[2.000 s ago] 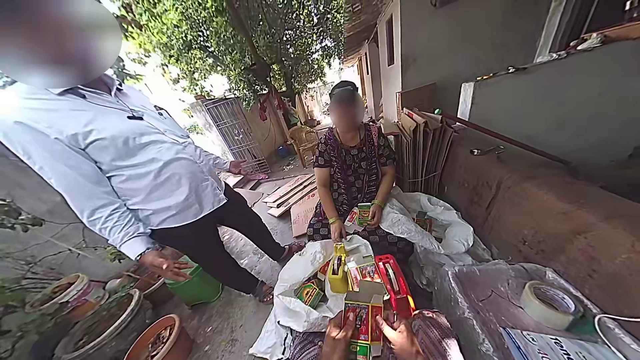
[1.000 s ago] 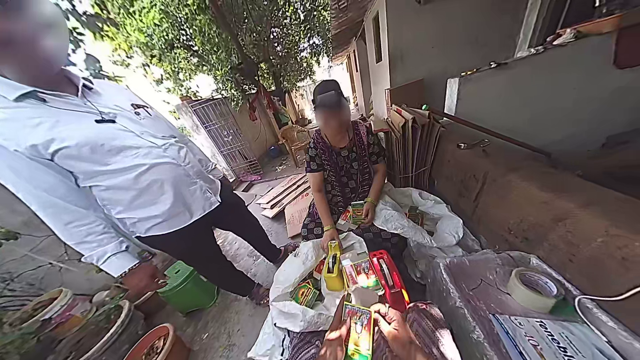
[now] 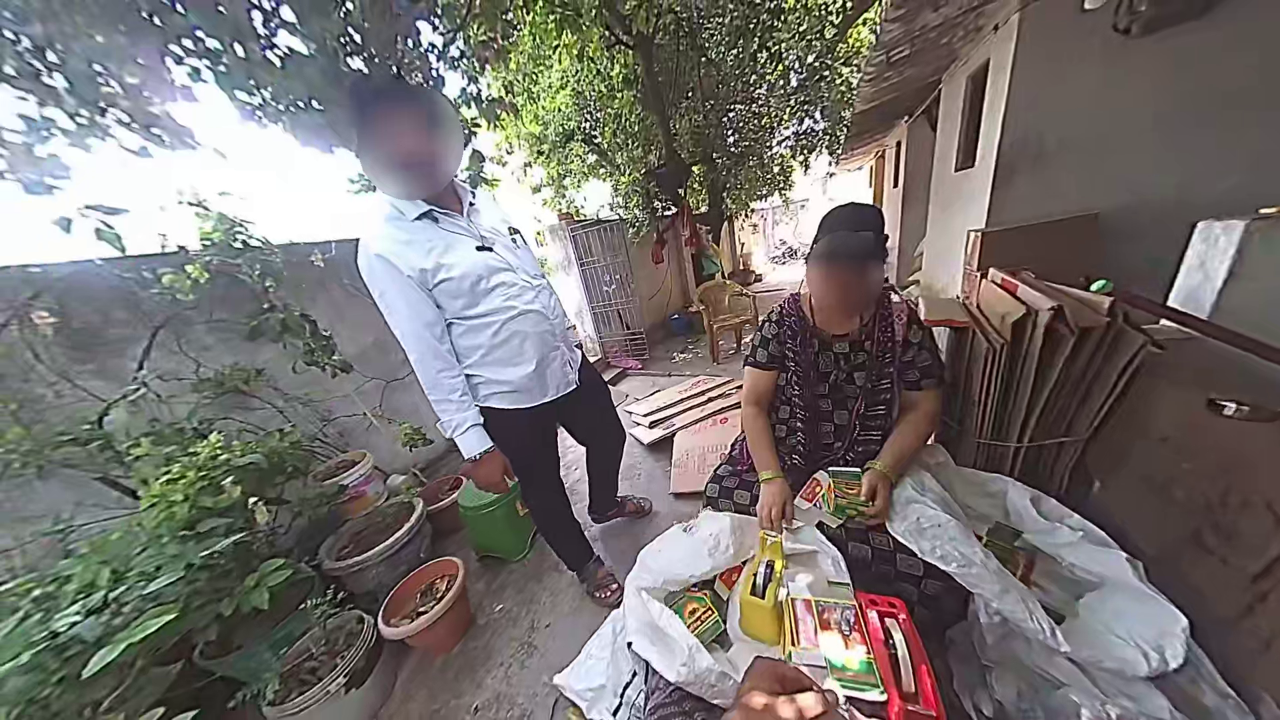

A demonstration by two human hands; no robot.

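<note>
My left hand (image 3: 780, 692) is at the bottom edge, fingers bent, just below a printed green, red and yellow carton (image 3: 848, 645); whether it grips anything is unclear. My right hand is not clearly in view. The carton lies between a yellow tape dispenser (image 3: 762, 600) and a red tape dispenser (image 3: 900, 655). Beside the yellow dispenser, a white woven sack (image 3: 660, 570) holds more small cartons (image 3: 698, 612). Opposite me sits a person (image 3: 835, 380) with one hand (image 3: 775, 503) at the yellow dispenser's top and the other (image 3: 876, 492) holding small printed cartons (image 3: 845, 488).
A standing person (image 3: 480, 300) has a hand at a green plastic container or stool (image 3: 498, 522). Potted plants (image 3: 428, 605) line the left. Flattened cardboard (image 3: 1030, 360) leans at right, with more cardboard (image 3: 700, 450) on the ground. Another white sack (image 3: 1110, 600) lies at right.
The view has swung up and left. My hands held a carton one second ago; now only one hand shows clearly, low in the frame. The standing person's hand has moved to the green object.
</note>
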